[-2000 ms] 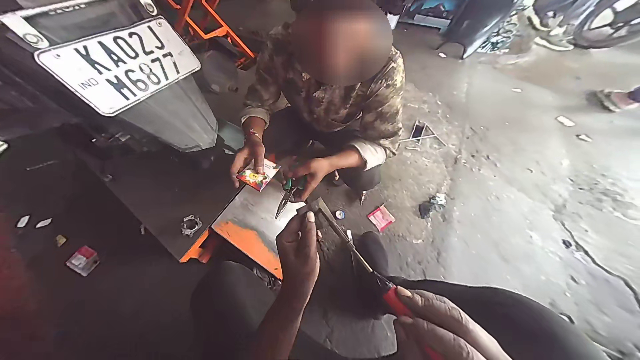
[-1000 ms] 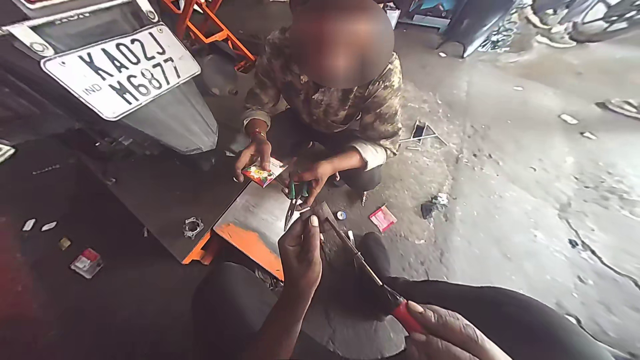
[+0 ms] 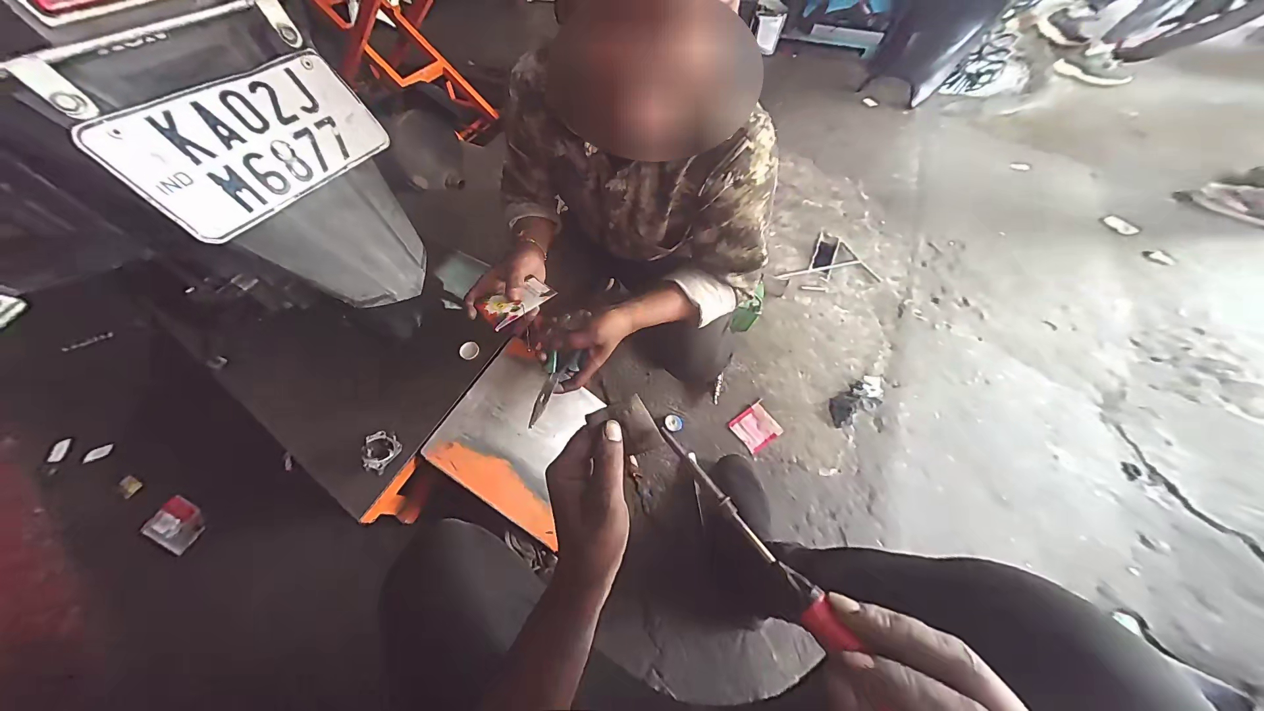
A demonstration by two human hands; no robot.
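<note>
My left hand (image 3: 592,494) pinches a small dark flat piece (image 3: 627,420) between thumb and fingers, low in the middle of the view. My right hand (image 3: 913,647), at the lower right, is closed on the red handle of a long thin metal tool (image 3: 736,513), whose type I cannot tell. The tool's shaft slants up and left, and its far end lies close to or against the dark piece. Across from me a person in a patterned jacket (image 3: 642,212) squats, with green-handled pliers or snips (image 3: 549,385) in one hand and a printed packet (image 3: 518,304) in the other.
An orange-edged metal plate (image 3: 504,425) lies before my left hand, beside a dark board (image 3: 296,395) bearing a metal ring (image 3: 380,451). A vehicle's rear end with a plate (image 3: 237,148) overhangs the left. A red packet (image 3: 755,427) and scraps lie on the concrete floor (image 3: 968,395).
The other person's hand with the green-handled tool has shifted slightly away from my left hand. My own hands keep their holds, with little plain movement.
</note>
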